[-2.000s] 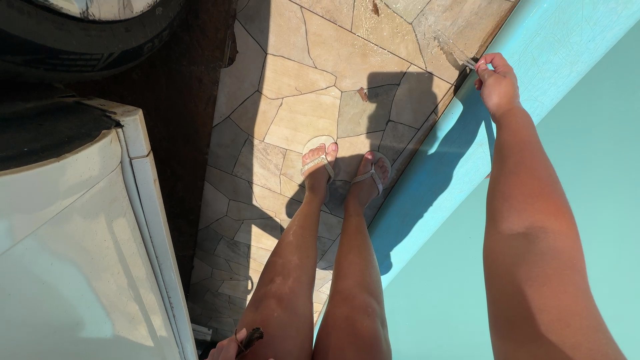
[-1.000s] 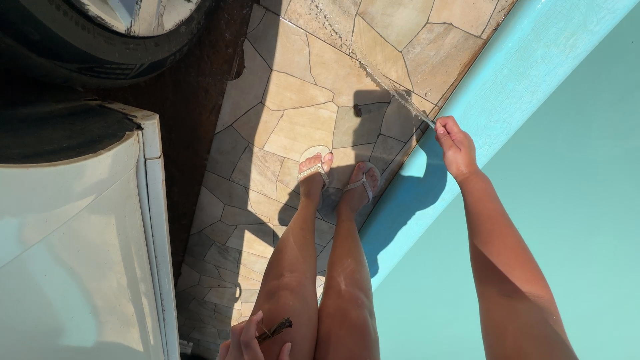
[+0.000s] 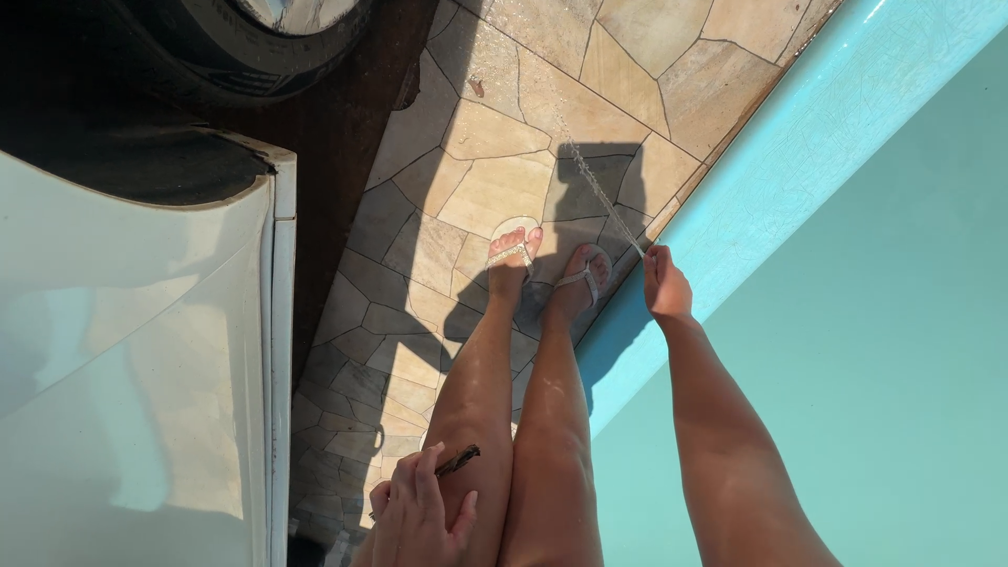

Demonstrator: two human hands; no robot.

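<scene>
My right hand point(image 3: 668, 282) is closed by the blue pool rim point(image 3: 728, 189). A thin water stream point(image 3: 596, 187) runs from its fingertips toward the upper left, over the stone paving point(image 3: 504, 185). The outlet it comes from is almost wholly hidden in the fingers. At the bottom, over my thigh, my left hand point(image 3: 425, 508) has its fingers bent and spread around a dark stick-like thing point(image 3: 459, 460); what exactly this is cannot be told. My feet, in pale thong sandals point(image 3: 513, 253), stand on the paving between the two hands.
Left of my legs is a white vehicle body panel point(image 3: 134, 339), with a black tire point(image 3: 260, 67) above it. Pale green pool water point(image 3: 850, 315) lies to the right, beyond the rim. A small brown leaf-like scrap point(image 3: 477, 87) rests on the paving.
My right hand has come down and left along the pool rim, nearer my feet. The water stream is plainer than two seconds ago. More of my left hand and its dark thing shows.
</scene>
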